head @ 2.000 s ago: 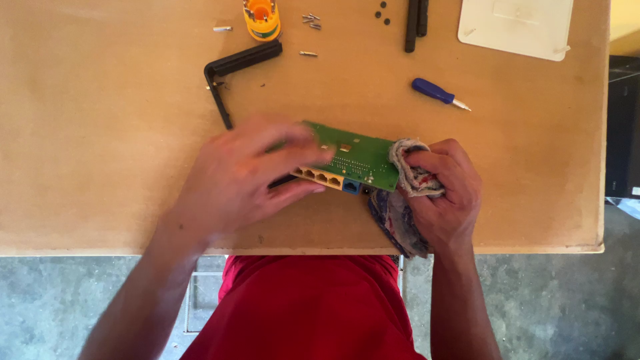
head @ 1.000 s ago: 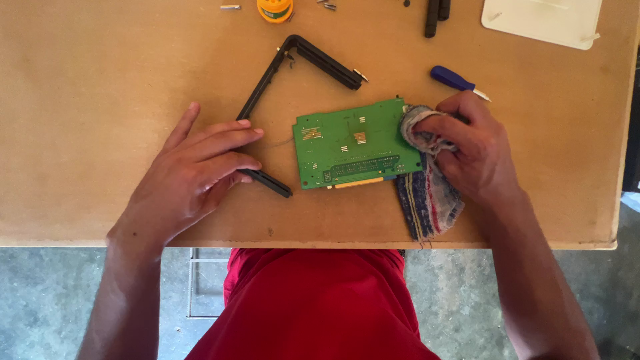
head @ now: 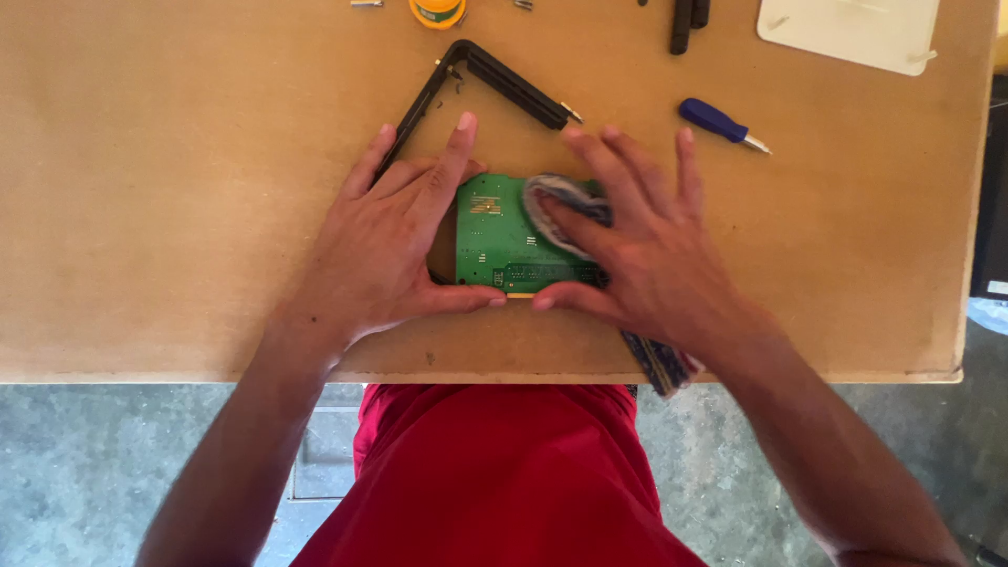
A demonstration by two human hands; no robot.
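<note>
A green circuit board (head: 492,236) lies flat on the table near its front edge, its row of ports mostly hidden beneath. My left hand (head: 386,228) is at the board's left side, thumb along the front edge and fingers at the back left corner. Under my right hand (head: 654,228) a folded grey and blue cloth (head: 559,213) is pressed on the board's upper right part, and its loose end hangs by the table edge. Behind my left hand is a black plastic frame (head: 504,83), bent at a corner and partly covered by that hand.
A blue-handled screwdriver (head: 713,120) lies to the right. Farther back are a yellow container (head: 437,12), small metal bits (head: 366,4), black rods (head: 680,27) and a white plastic cover (head: 850,31). The table's front edge (head: 504,378) is close to my forearms.
My left hand has moved right from the black frame to the board. The cloth in my right hand has moved from the board's right edge onto its face.
</note>
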